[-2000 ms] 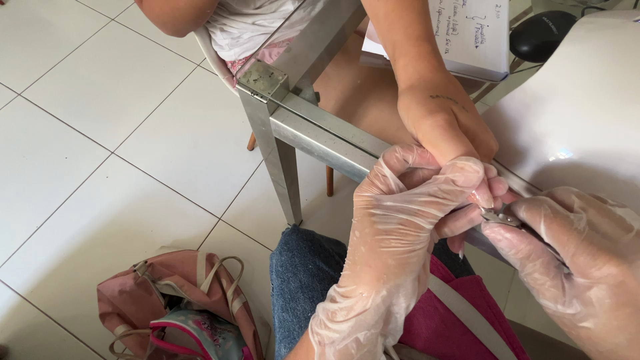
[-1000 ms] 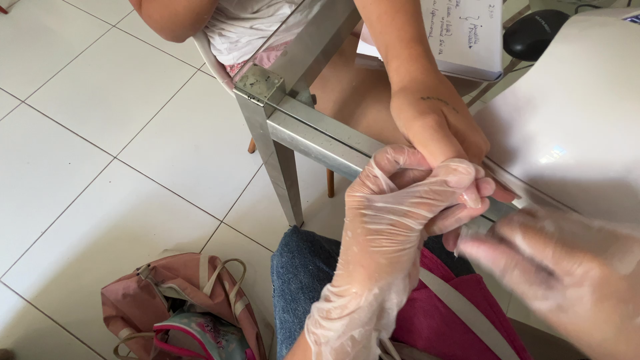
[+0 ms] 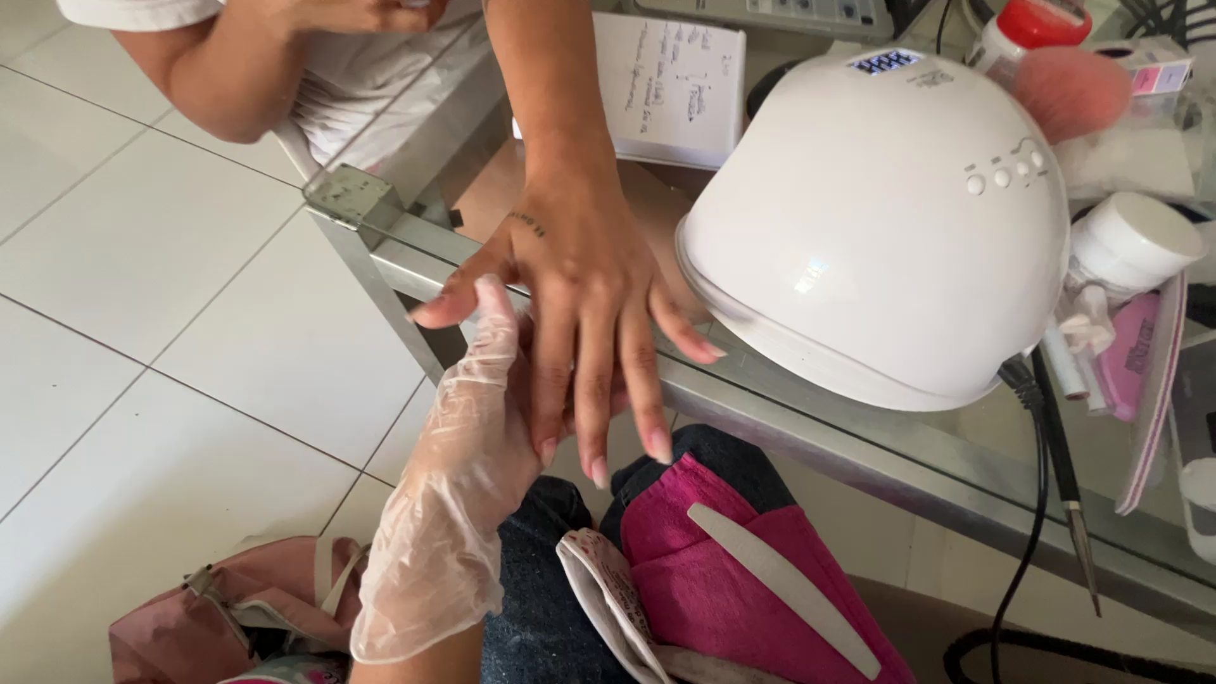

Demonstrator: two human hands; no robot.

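Note:
My left hand (image 3: 475,408), in a clear plastic glove, supports another person's hand (image 3: 589,285) from beneath, its thumb up beside that person's thumb. The other person's fingers are spread, back of the hand up. Part of my left hand's fingers is hidden under them. My right hand is out of view. A pale nail file (image 3: 784,589) lies on a magenta cloth (image 3: 665,560) over my lap. To the right, a white nail lamp (image 3: 874,228) stands on the glass table (image 3: 855,427).
Beside the lamp are a white jar (image 3: 1135,237), a pink brush (image 3: 1073,95), a red-lidded container (image 3: 1040,24) and a curved nail file (image 3: 1154,399). Pointed metal tweezers (image 3: 1081,551) overhang the edge near a black cable (image 3: 1031,532). A notebook (image 3: 670,95) lies behind. A pink bag (image 3: 237,598) is on the floor.
My right hand has left the view, with the metal tool it held two seconds ago. The other person's hand has spread open over my left hand. The view has shifted right.

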